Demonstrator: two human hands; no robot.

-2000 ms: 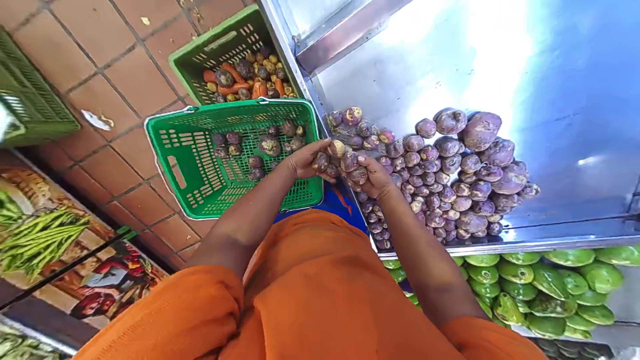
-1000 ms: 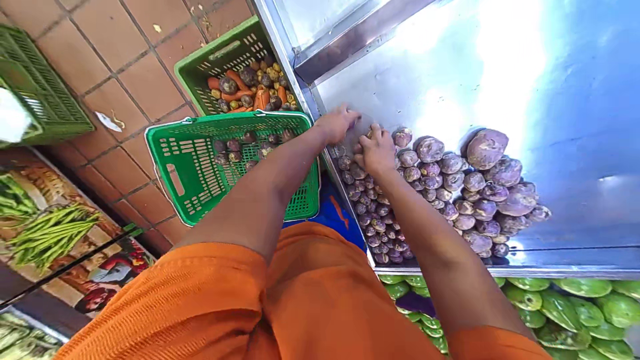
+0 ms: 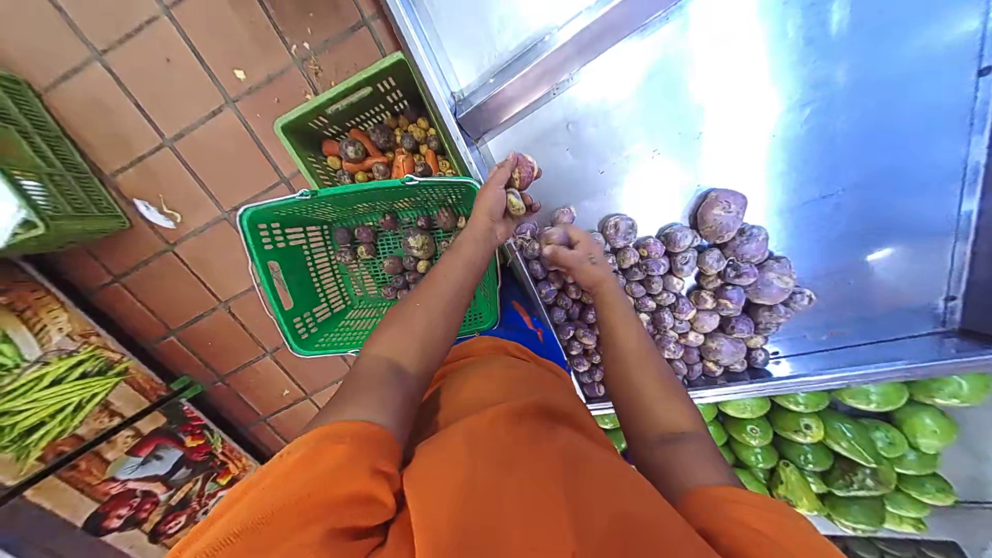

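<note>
Purple-skinned root vegetables, probably beets (image 3: 721, 302), are piled on a metal display tray (image 3: 837, 194). My left hand (image 3: 496, 203) holds several roots, one reddish-purple (image 3: 524, 170) and one pale (image 3: 515, 203), above the tray's left edge. Close by on the right, my right hand (image 3: 577, 257) has its fingers curled around a purple root (image 3: 555, 235) at the upper left of the pile. Left of the tray, a green plastic basket (image 3: 310, 310) with a metal handle holds several round dark roots (image 3: 418, 243). My left forearm covers part of the basket.
Behind the basket stands a darker green crate (image 3: 349, 101) with carrots (image 3: 403, 164) and round vegetables. Another green crate (image 3: 70, 170) lies at far left on the tiled floor (image 3: 209, 178). Green avocado-like produce (image 3: 806, 426) lies below the tray's front rim. Green beans (image 3: 62, 395) are at lower left.
Both hands were on the tray surface at the pile's upper left one second ago. The left hand is now raised with roots in it, and the right is closed around one.
</note>
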